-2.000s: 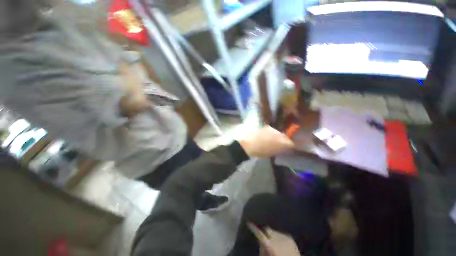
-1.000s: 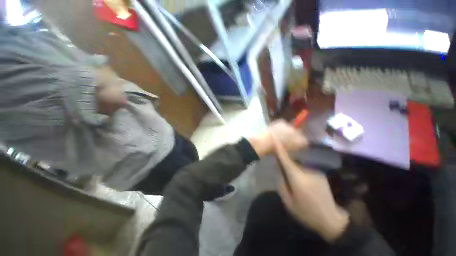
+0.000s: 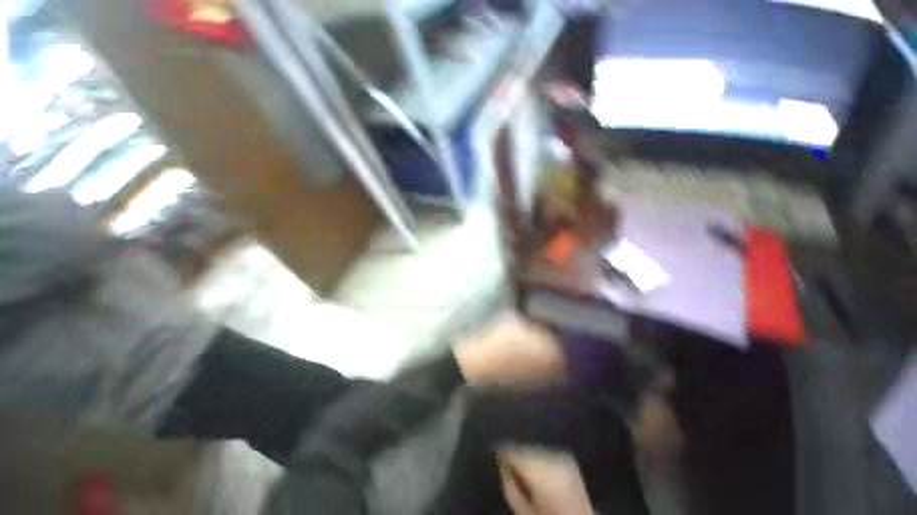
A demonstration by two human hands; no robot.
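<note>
My left hand is blurred at the end of a dark sleeve, in front of the desk's near left corner and over my dark-clothed lap. Its fingers cannot be made out. My right hand is blurred and cut off by the bottom edge. A thin dark shape shows at its fingers; I cannot tell if it is an object. On the desk lie a small white box, a lilac paper sheet, a flat red card or notebook and a small orange thing, perhaps a lighter. Neither hand visibly touches them.
A lit monitor and pale keyboard stand at the desk's back. Pale metal shelving is left of the desk. A person in grey is at the left edge, blurred. A brown panel stands behind them.
My hands, close together one second ago, are now lower and apart, the right partly out of the picture. The person in grey has shifted down and left in view.
</note>
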